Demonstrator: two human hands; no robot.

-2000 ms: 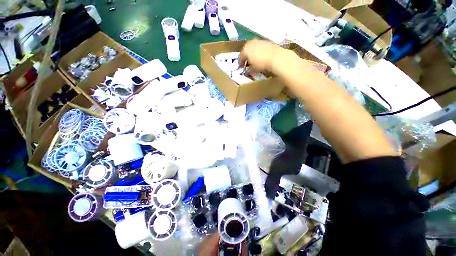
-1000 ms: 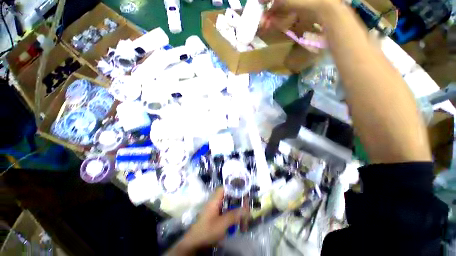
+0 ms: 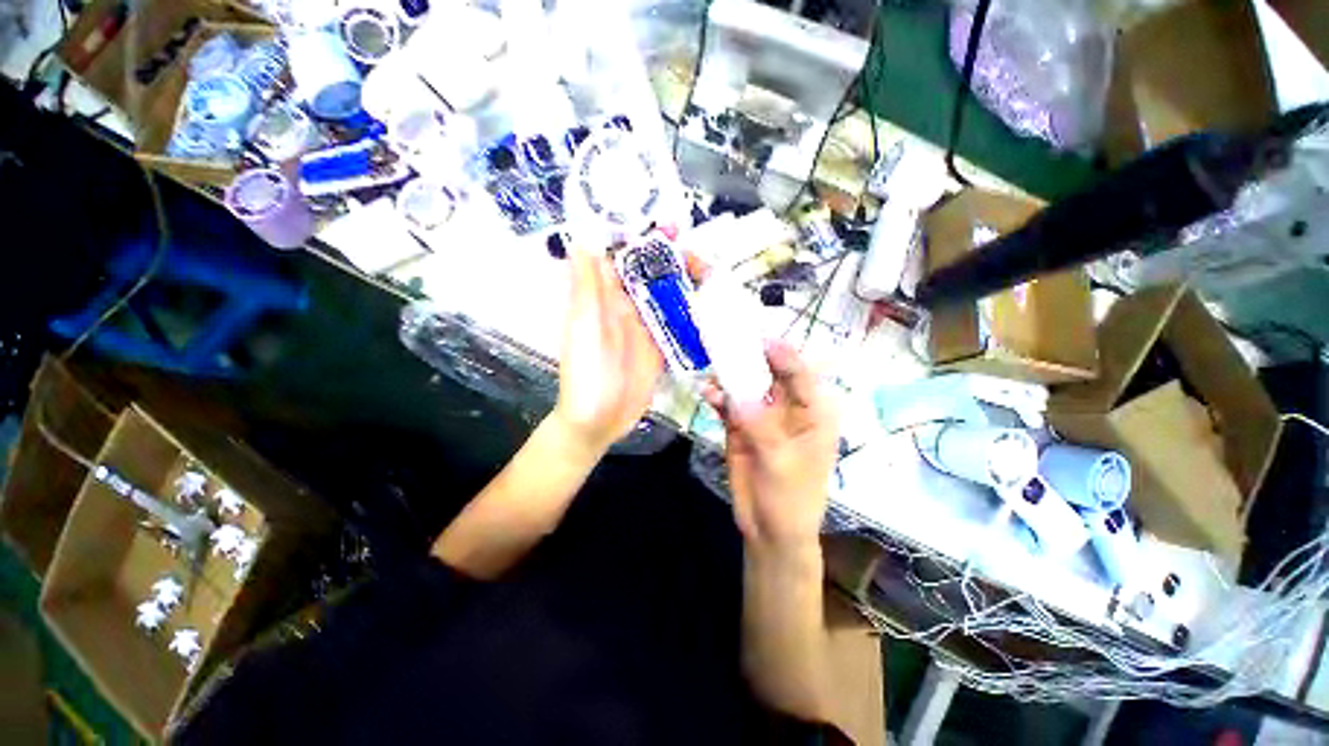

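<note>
A white fan body point(image 3: 618, 178) with a round ringed head and an open handle is in my left hand point(image 3: 605, 350). A blue strip point(image 3: 675, 318) and a small circuit board show inside the handle. My right hand point(image 3: 783, 437) holds a plain white handle cover point(image 3: 735, 347) by its lower end, close beside the open handle. Whether the cover touches the handle cannot be told. Dark display panels point(image 3: 536, 178) lie in a clear tray just behind the fan head.
A thick black screwdriver point(image 3: 1122, 219) juts in from the right above a small parts carton point(image 3: 1020, 313). White and blue fan bodies point(image 3: 1086, 481) and loose white wires point(image 3: 1049, 656) lie at right. A carton of white pieces point(image 3: 110, 561) stands low left.
My right hand has come back from the carton with a white cover. My left hand has raised the fan body. The view has turned toward the bench's right side.
</note>
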